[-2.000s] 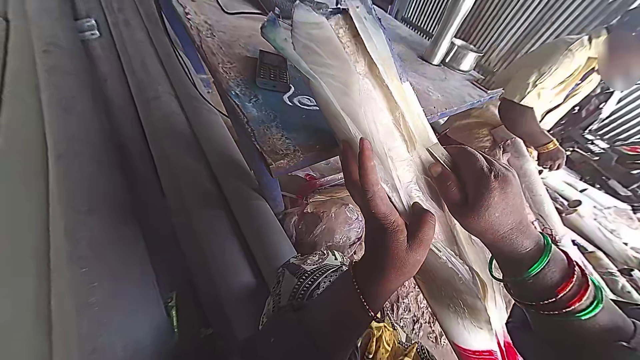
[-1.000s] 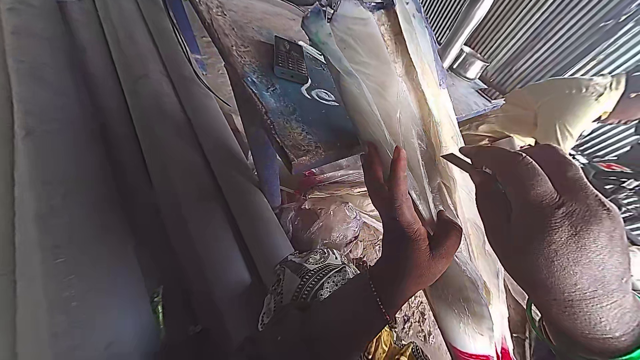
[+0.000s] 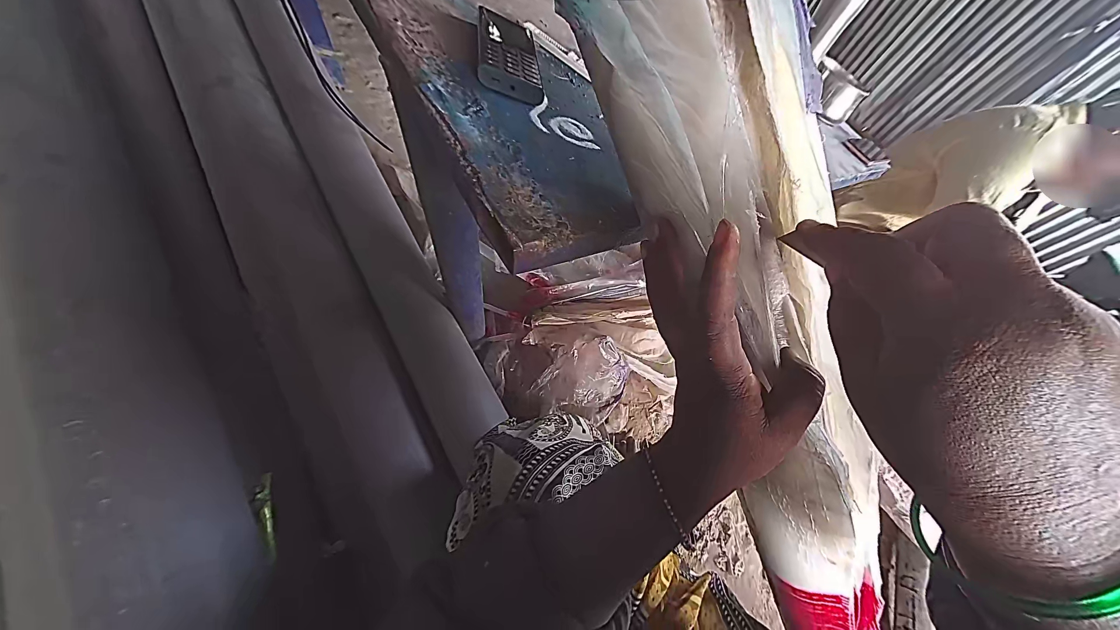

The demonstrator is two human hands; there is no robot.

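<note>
A long roll of pale material in clear plastic wrap, red at its lower end, slants down the middle of the view. My left hand grips its near side, with fingers extended along the wrap and the thumb over it. On the right, my right hand pinches a small thin dark piece between thumb and fingertips. The pointed end of that piece is beside an open edge of the wrap; its exact kind cannot be told. Green bangles circle the right wrist.
A worn blue table behind the roll bears a keypad phone. Long grey rolls or tubes fill the left. Crumpled clear plastic lies below the table. At the upper right are a person in yellowish cloth and corrugated metal.
My right hand was on the wrap beside my left hand two seconds ago; it has moved up and towards the camera. My left hand stays on the roll. The view has shifted.
</note>
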